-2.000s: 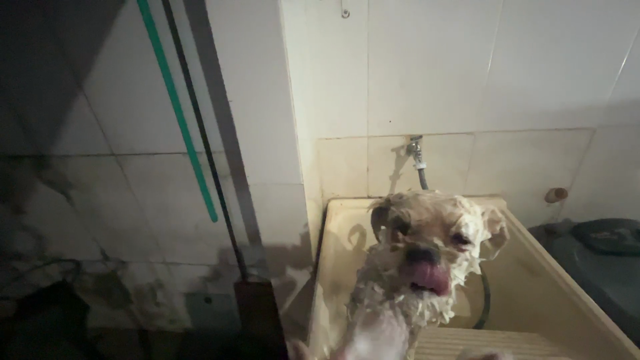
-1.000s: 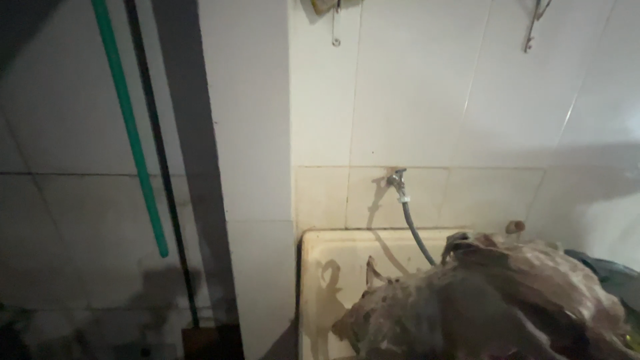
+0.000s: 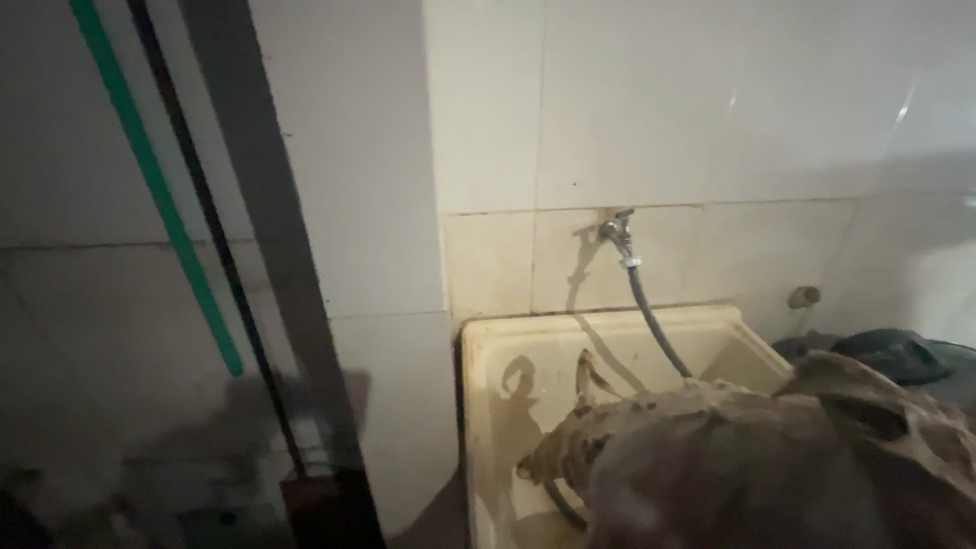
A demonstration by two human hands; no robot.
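A wet dog (image 3: 717, 450) with matted, soapy-looking fur fills the lower right, in and above a cream laundry sink (image 3: 610, 314). Its body is blurred and dark. A thin raised part, which looks like its tail (image 3: 585, 381), stands up against the sink's inner wall. I cannot make out my left hand or my right hand; no finger outline separates from the blurred shape at the bottom. A grey hose (image 3: 653, 320) runs from a metal wall tap (image 3: 619, 231) down behind the dog.
Pale tiles (image 3: 686, 99) cover the wall behind the sink. A capped pipe stub (image 3: 804, 296) sticks out at the right, above a dark covered container (image 3: 892, 354). On the left are a green pole (image 3: 156, 183) and a dark thin pole (image 3: 221, 236) beside a wall edge.
Two seconds ago the dog's face was toward me, tongue out; now its body spans the lower right and no face shows. Compared with one second ago, more of the sink shows.
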